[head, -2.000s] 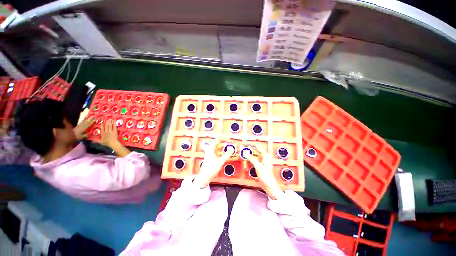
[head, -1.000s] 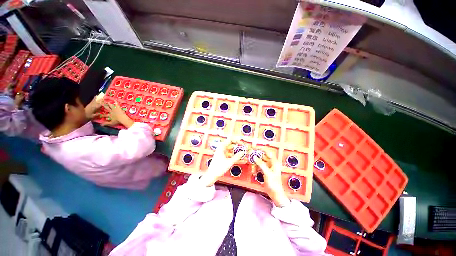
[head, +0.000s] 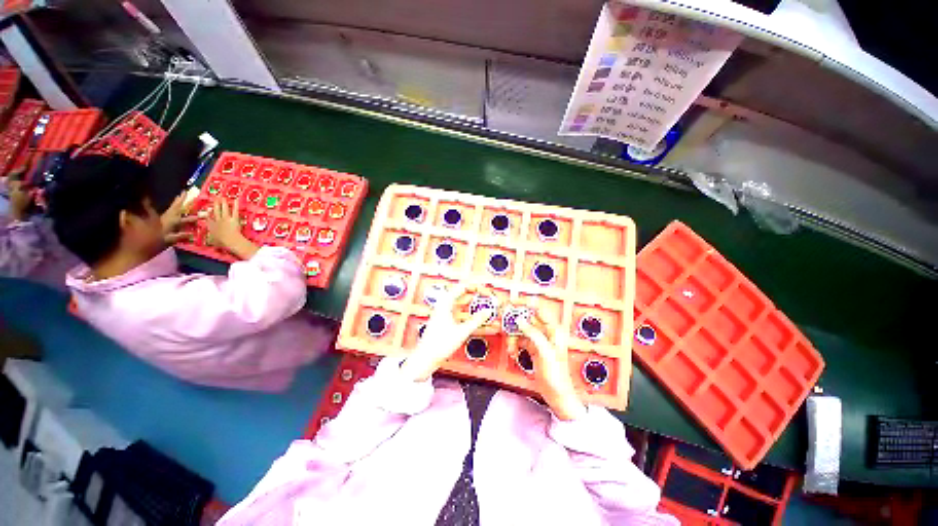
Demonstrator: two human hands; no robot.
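The pale orange-pink tray [head: 588, 241] lies in front of me on the green bench, with dark round watch heads in many square pockets. My left hand [head: 449, 327] holds a watch head [head: 482, 307] over the tray's middle. My right hand [head: 547, 349] holds another watch head [head: 517, 320] close beside it. Both held discs show a pale, shiny side with ring detail. My hands and forearms partly hide pockets in the two front rows. The deeper orange-red tray [head: 726, 339] lies angled at the right, with one dark disc [head: 645, 334] in a left-edge pocket.
At left, a person in pink reaches over a bright red tray [head: 349, 212] of closely set discs. A colour chart [head: 643, 77] hangs above the bench. Clear bags lie at the back right. A white block [head: 823, 444] and keyboard [head: 902, 443] are at right, long-slot trays below.
The held watch heads' dark faces showed two seconds ago; now paler, ringed sides show. Both hands stay over the tray's middle. The camera view has turned and shifted.
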